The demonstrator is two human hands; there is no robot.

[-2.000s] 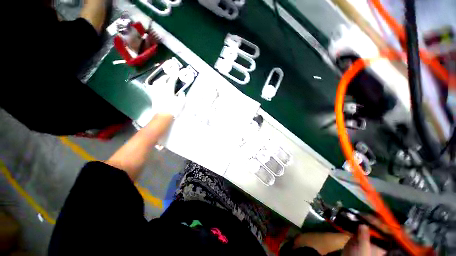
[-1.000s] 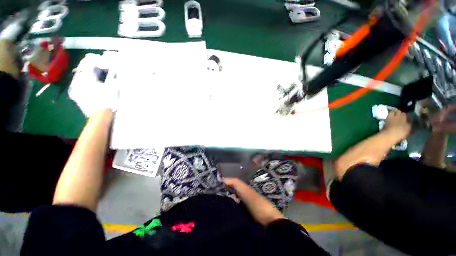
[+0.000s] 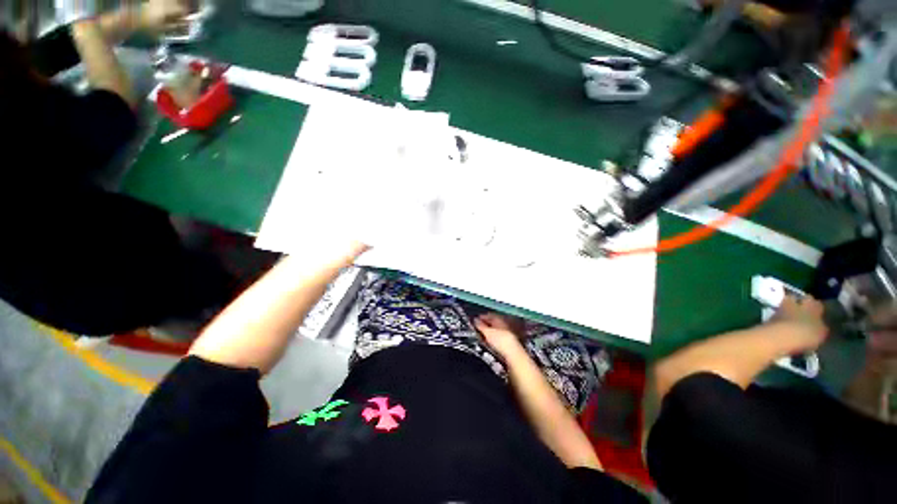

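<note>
My left hand point(image 3: 393, 221) reaches over the white sheet point(image 3: 339, 148), its glove washed out against it. Faint outlines of housings point(image 3: 479, 221) show on the sheet beside it; whether the hand holds one cannot be told. My right hand point(image 3: 497, 332) is low at my patterned trousers, below the bench edge, small and blurred, away from the driver. The auto-feed screwdriver point(image 3: 679, 172) hangs unheld at the right, its silver nose point(image 3: 600, 224) over the right part of the sheet. A small dark round object point(image 3: 458, 149) lies at the sheet's top.
White housings point(image 3: 337, 57) and a single one point(image 3: 419, 72) lie on the green belt. A red bin point(image 3: 197, 98) is at the left. An orange hose point(image 3: 757, 197) loops at the right. Neighbours' arms show at the left point(image 3: 103, 59) and right point(image 3: 728, 354).
My right hand has left the driver and dropped to my lap. My left hand has moved from the green surface at the left onto the white sheet. The view has turned.
</note>
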